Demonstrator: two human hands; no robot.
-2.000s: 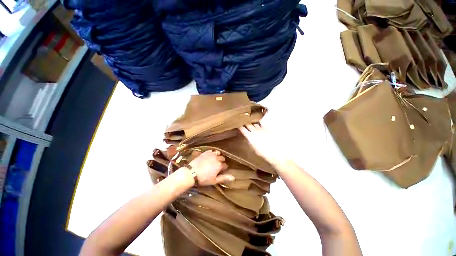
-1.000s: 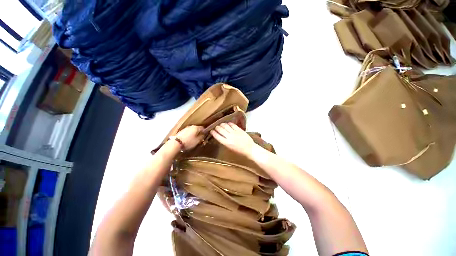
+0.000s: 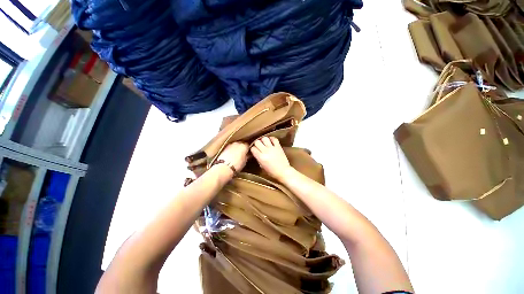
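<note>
A fanned, overlapping pile of brown bag bodies point(image 3: 276, 224) lies on the white table in front of me. My left hand point(image 3: 234, 156) and my right hand point(image 3: 270, 155) are close together at the opening of a brown bag body point(image 3: 258, 122) near the far end of the pile. The fingertips of both hands go into the fold and are partly hidden. Both hands seem to hold its edge. Clear plastic wrapping point(image 3: 215, 220) shows at the left side of the pile.
Tall stacks of navy quilted bags point(image 3: 258, 51) stand just beyond the pile. More brown bags point(image 3: 459, 143) lie at the right on the white table point(image 3: 368, 172). A grey shelf point(image 3: 63, 166) with a carton point(image 3: 80, 86) and blue items is at the left.
My hands moved from the middle of the pile to its far end and came together at one bag body. The far bag bodies are now raised and folded open. The view shifted slightly.
</note>
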